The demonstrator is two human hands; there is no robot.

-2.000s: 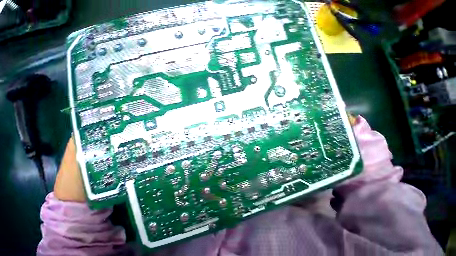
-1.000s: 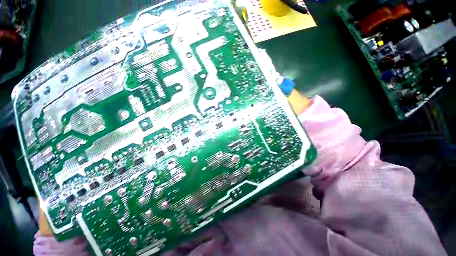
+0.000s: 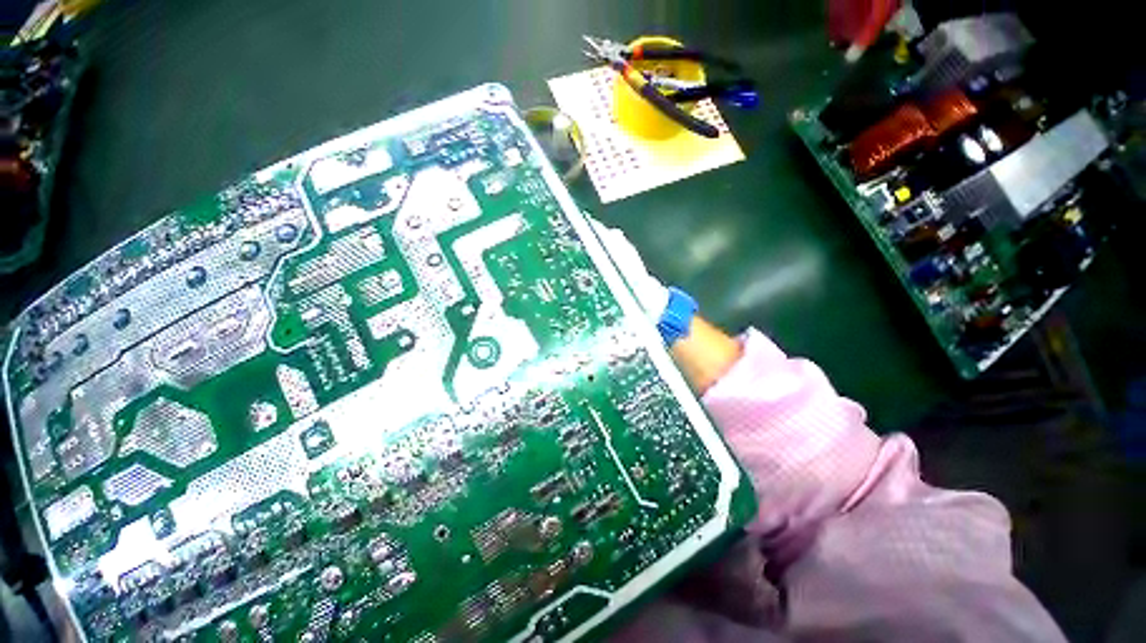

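Observation:
A large green power board (image 3: 377,377) is held up in front of me, its flat solder side facing me, with silvery areas and a white border line. It is tilted, and its lower left part runs out of the picture. My right hand (image 3: 628,266), in a white glove, is at the board's right edge, mostly hidden behind it. A blue wrist strap (image 3: 677,314) shows at that wrist. The fingers are hidden under the board. My left hand is not visible.
Side cutters (image 3: 660,86) lie on a yellow roll (image 3: 643,113) on a dotted yellow sheet (image 3: 600,148). A pale ring (image 3: 562,141) is beside it. Another board (image 3: 968,207) lies component side up at right. Part of a board (image 3: 38,163) shows at far left. The bench mat (image 3: 767,270) is green.
The board has shifted left and down in view. More of my right glove and wrist strap shows. The side cutters, yellow roll and right-hand board have come further into view. The left sleeve has gone out of view.

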